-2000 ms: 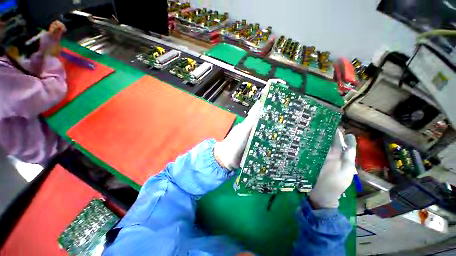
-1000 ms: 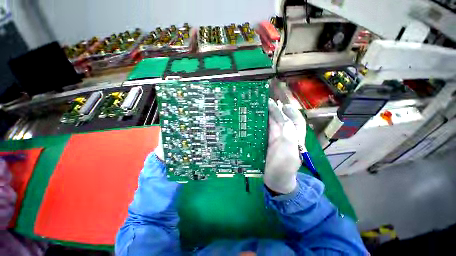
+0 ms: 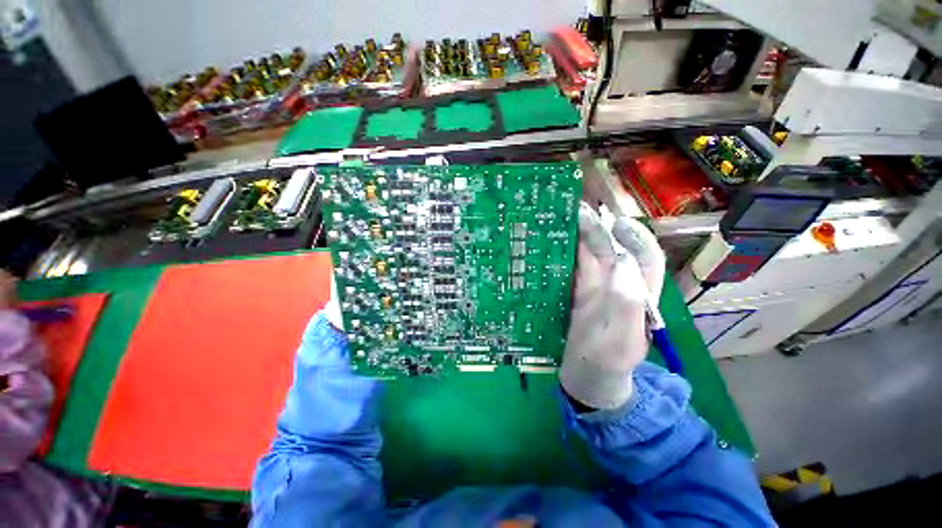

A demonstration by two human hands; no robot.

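Observation:
A green circuit board (image 3: pixel 454 268) is held up in front of me over the green bench mat (image 3: pixel 465 443), its side with rows of small parts facing me. My left hand (image 3: pixel 334 307), white-gloved, holds its left edge and is mostly hidden behind the board. My right hand (image 3: pixel 609 315), white-gloved, holds the right edge. A marker pen (image 3: pixel 664 345) with a blue end lies in my right hand, blue end pointing down.
An orange-red mat (image 3: pixel 212 371) lies at left. Behind it, boards on black carriers (image 3: pixel 271 199) stand on the line. Green pads (image 3: pixel 463 117) and rows of boards lie on the ledge. A white machine with a screen (image 3: pixel 777 213) is at right. A person's pink sleeve (image 3: pixel 21 382) shows at left.
My view has swung right and levelled since the earliest frame. The board, tilted then, is now nearly square to me. Both hands still hold it.

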